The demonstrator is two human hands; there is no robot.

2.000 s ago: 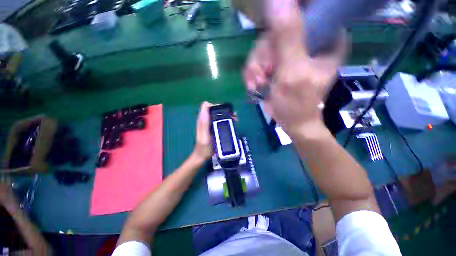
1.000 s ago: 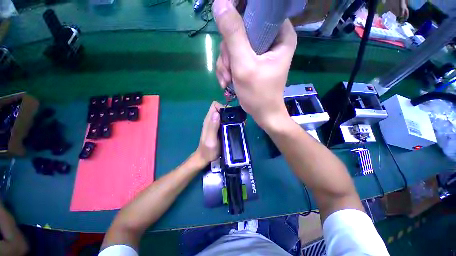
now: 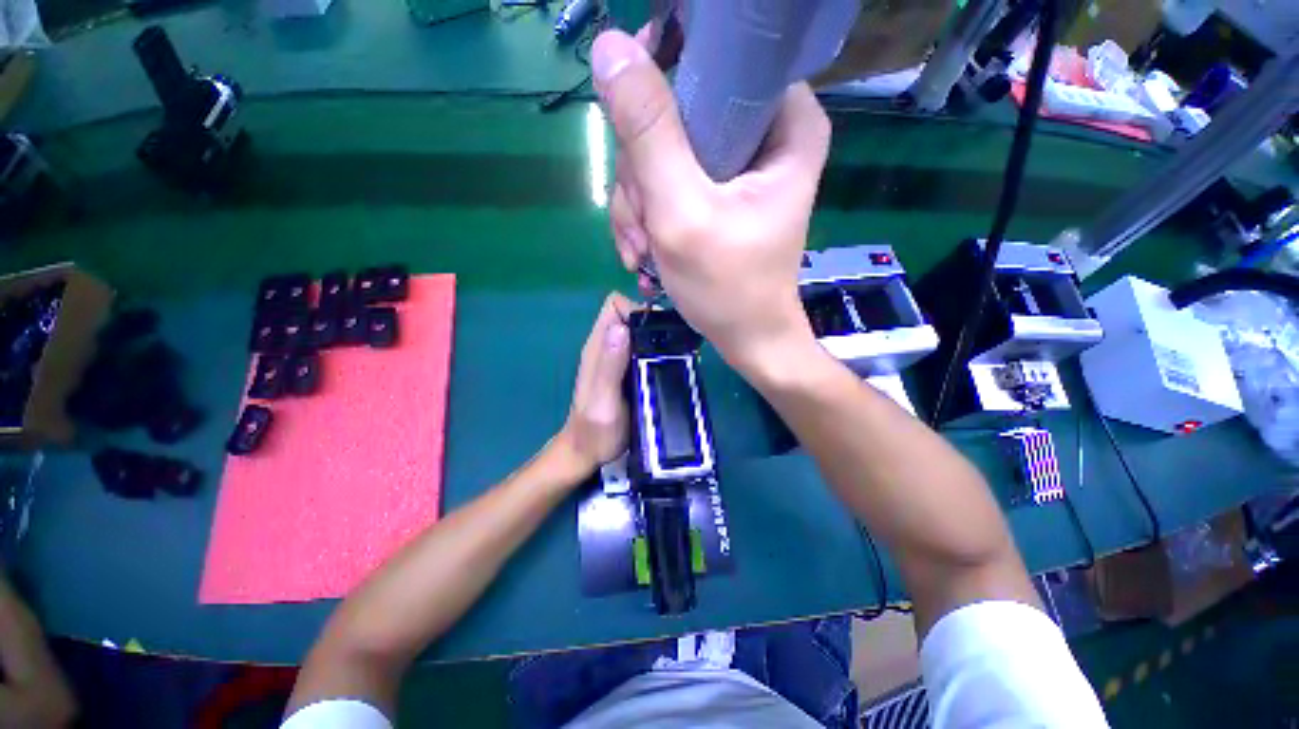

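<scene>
The black handheld unit [image 3: 675,413] with its pale-framed dark window lies on the dark fixture plate [image 3: 607,548] with lime-green pads, in front of me. My left hand [image 3: 601,385] holds the unit's left side near its far end. My right hand [image 3: 724,235] grips the thick grey electric screwdriver [image 3: 748,86] from above. The driver's tip is at the unit's far end, at the small black end cap [image 3: 664,332], close to my left fingertips. My right hand partly hides the tip, and I cannot make out a screw.
Rows of black parts lie on the pink foam mat [image 3: 342,499]. Loose black parts [image 3: 136,378] and a parts carton [image 3: 71,349] are at left. Screw feeders [image 3: 872,342] and a white box [image 3: 1161,356] stand at right. A black cable hangs at right. A person's arm [image 3: 26,662] shows lower left.
Since two seconds ago, my right hand has brought the screwdriver from the upper right to the unit's far end. Over the last second the driver has lowered slightly. My left hand stays on the unit.
</scene>
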